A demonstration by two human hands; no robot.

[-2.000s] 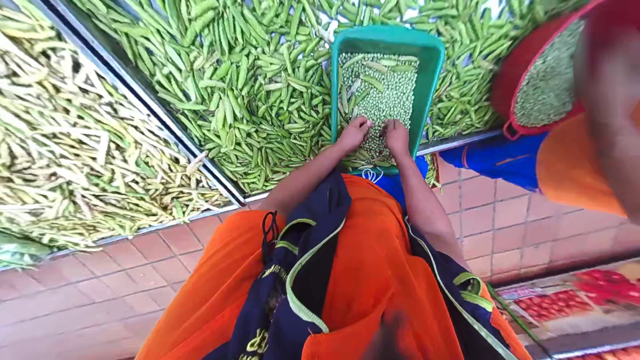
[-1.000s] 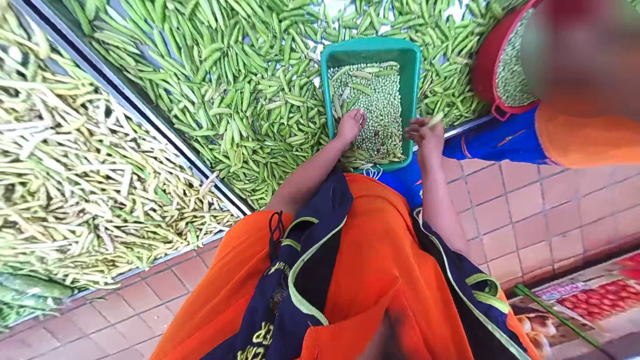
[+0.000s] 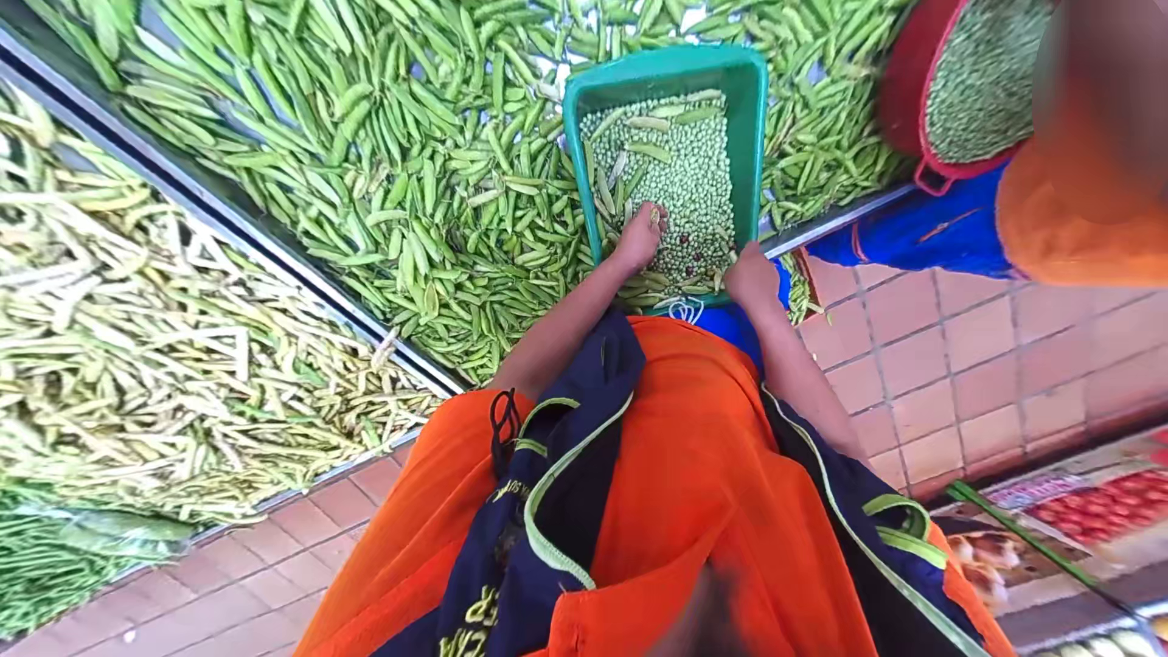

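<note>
A green plastic tub (image 3: 756,137) stands against the front edge of the display, with shelled green peas (image 3: 698,173) and a few pea pods (image 3: 647,122) in it. My left hand (image 3: 642,239) is over the peas at the tub's left side, its fingers closed on a small pale piece, perhaps a pod. My right hand (image 3: 752,276) is at the tub's near right corner; its fingertips are partly hidden, so what it holds does not show. Some dark reddish bits lie among the peas between the hands.
Green pea pods (image 3: 411,201) cover the display around the tub. A metal divider (image 3: 228,242) separates them from paler bean pods (image 3: 164,338). At right, a person in orange (image 3: 1081,210) is beside a red container (image 3: 933,119) of peas. Tiled floor (image 3: 985,365) lies below.
My right hand was raised off the tub's right side with a pale green piece one second ago; now it is down at the near right corner. My left hand stays over the peas.
</note>
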